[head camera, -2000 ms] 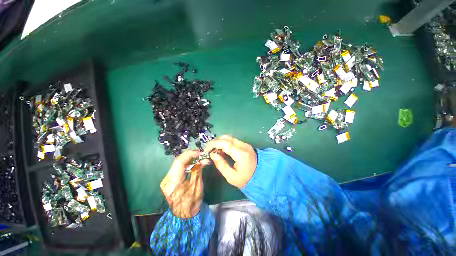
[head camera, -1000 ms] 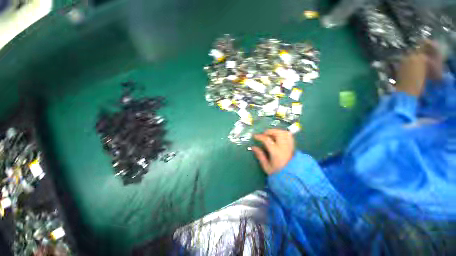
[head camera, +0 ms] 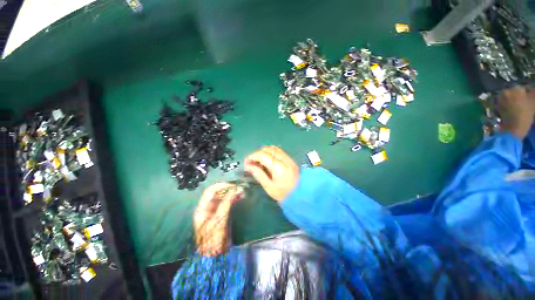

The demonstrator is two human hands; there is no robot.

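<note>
My left hand (head camera: pixel 214 217) is closed around small circuit board assemblies (head camera: pixel 234 190), which show at its fingertips above the bench edge. My right hand (head camera: pixel 273 171) is just right of it, fingertips bent together over the same spot; a thin dark part seems to lie between the hands, too blurred to name. The heap of small black parts (head camera: pixel 196 137) lies beyond my left hand. The heap of circuit board assemblies with white and yellow pieces (head camera: pixel 346 94) lies beyond and right of my right hand. One white piece with a yellow band (head camera: pixel 314 158) lies apart near my right sleeve.
A black divided tray (head camera: pixel 102 158) with board assemblies stands at left. A green piece (head camera: pixel 446 132) and a small yellow piece (head camera: pixel 402 27) lie at right. A metal post (head camera: pixel 457 22) stands at the top right. Another person's blue sleeve (head camera: pixel 481 170) and hand are at the right edge.
My left hand is back in view, and my right hand has moved left from the board heap to meet it. The cluster at the heap's near edge is gone; a single white-yellow piece lies there.
</note>
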